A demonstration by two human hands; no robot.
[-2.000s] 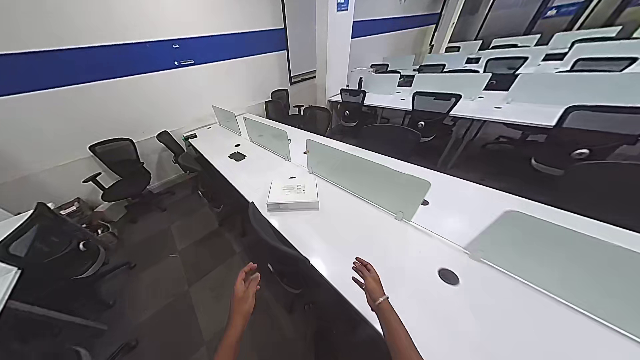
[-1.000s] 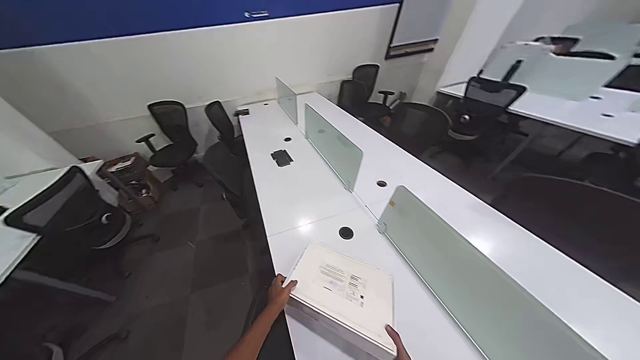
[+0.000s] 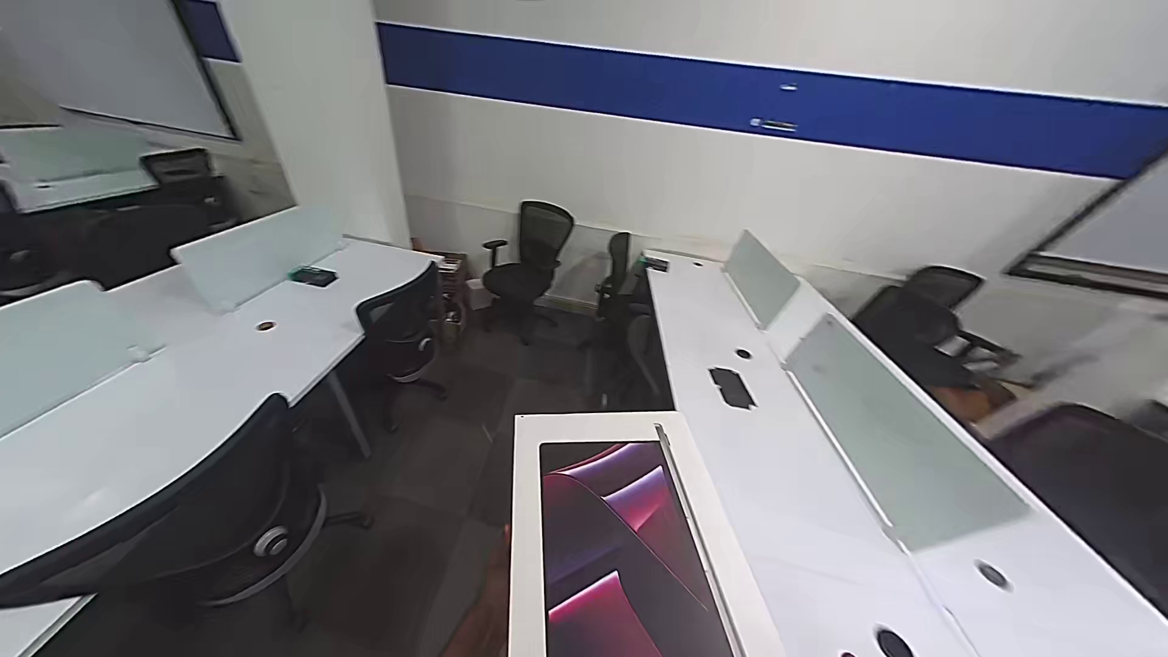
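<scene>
A white cardboard box (image 3: 611,538), printed with a laptop picture in dark, pink and purple tones, is held up at the bottom middle, beside the edge of the right white desk (image 3: 803,484). My left hand (image 3: 488,598) is at the box's left side, blurred and partly cut off by the frame, with its fingers mostly hidden by the box. My right hand is out of sight.
Frosted dividers (image 3: 899,429) run along the right desk, which bears a black cable cover (image 3: 732,388). Another white desk (image 3: 210,365) with dividers stands at left. Black mesh chairs (image 3: 228,502) flank the aisle; a carton (image 3: 452,292) stands near the wall.
The box lay on the desk, then both hands held it. Now it is raised with its pictured face showing, and my right hand has gone out of sight. The view has swung far left.
</scene>
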